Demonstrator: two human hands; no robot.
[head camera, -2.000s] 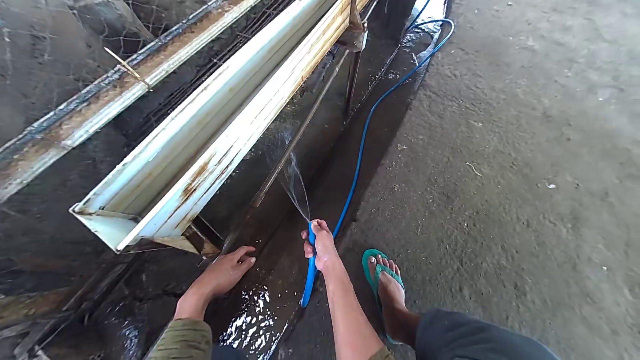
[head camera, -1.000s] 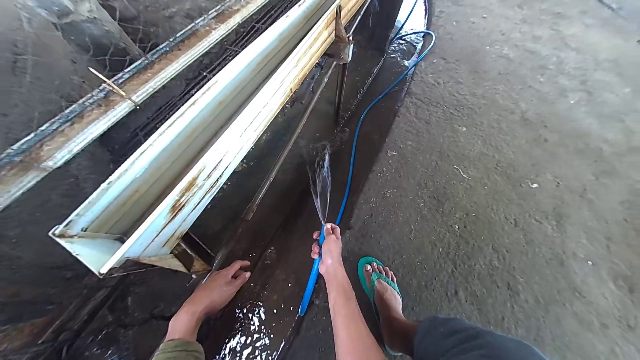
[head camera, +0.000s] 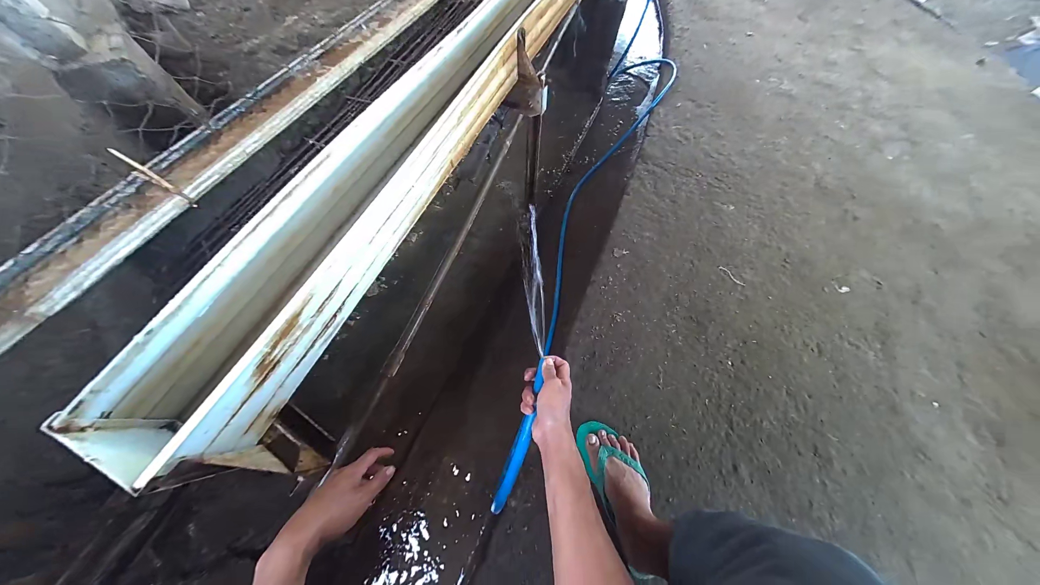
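Note:
My right hand (head camera: 552, 396) grips a blue hose (head camera: 517, 455) near its end, with the thumb up at the opening. A thin stream of water (head camera: 534, 284) sprays from it, forward over the dark wet channel. The hose bends down below the hand and its thinner length runs away up the view. Lower left, my left hand (head camera: 351, 489) hangs over the channel with fingers apart and nothing in it, close to the end of a long white gutter-like trough (head camera: 268, 341) with rust stains.
A rusty bracket (head camera: 528, 85) and post support the trough. Left of it runs a ledge (head camera: 154, 183) with a stick (head camera: 150, 175) across it and wire mesh behind. Rough concrete floor (head camera: 796, 309) spreads on the right, where my foot in a green flip-flop (head camera: 611, 463) stands.
The water stream has swung from pointing up and left to pointing nearly straight ahead. My right hand keeps its grip on the hose.

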